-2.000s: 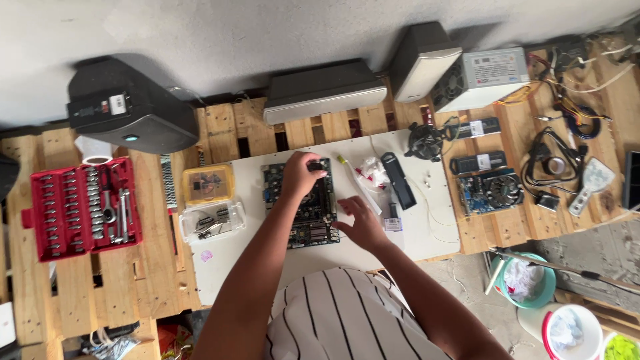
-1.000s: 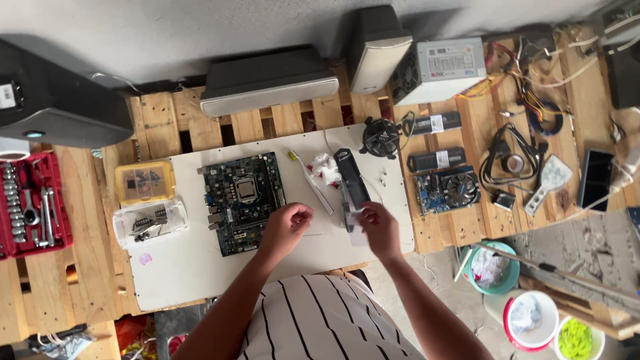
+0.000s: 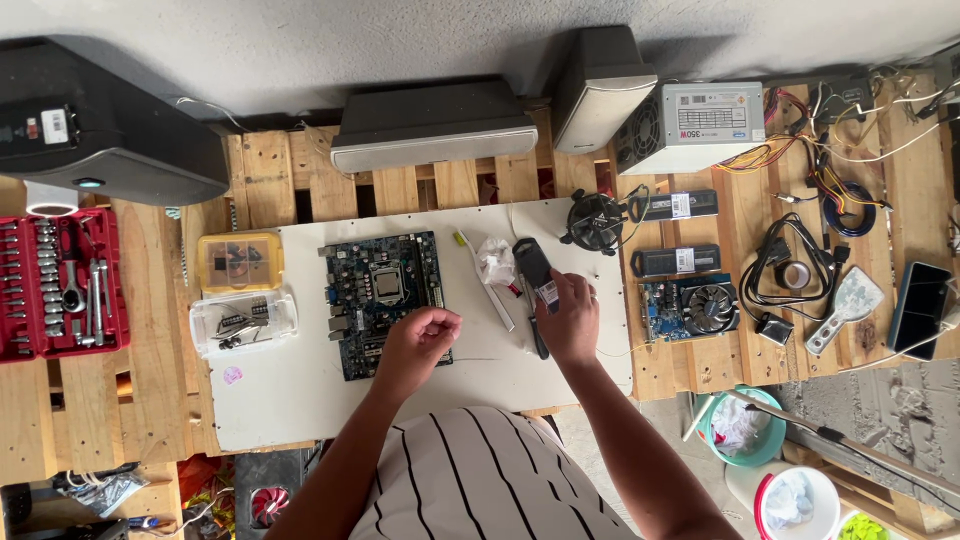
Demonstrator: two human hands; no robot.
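Note:
A computer motherboard (image 3: pixel 360 300) with a bare CPU in its socket lies on the white board (image 3: pixel 262 405). My left hand (image 3: pixel 420 341), fingers curled, is over the motherboard's lower right edge; whether it holds anything is hidden. My right hand (image 3: pixel 570 315) grips the lower end of a dark plastic RAM package (image 3: pixel 534 262) with a label. A black-handled screwdriver (image 3: pixel 538 339) lies beside that hand. Left of the package are a crumpled white tissue (image 3: pixel 496 261) and a toothbrush (image 3: pixel 484 277). A black CPU cooler fan (image 3: pixel 595 222) sits at the board's upper right corner.
Left are a yellow-rimmed parts case (image 3: pixel 240 262), a clear box of screws (image 3: pixel 244 322) and a red socket set (image 3: pixel 60 285). Speakers (image 3: pixel 435 124) stand behind. Right are two RAM packages (image 3: pixel 675 261), a graphics card (image 3: pixel 688 306), a power supply (image 3: pixel 690 127), cables (image 3: pixel 780 270) and a phone (image 3: pixel 919 309).
My right hand has come onto the dark package, which it was below and beside a second ago. My left hand was over the motherboard's upper part two seconds ago and is now at its lower right.

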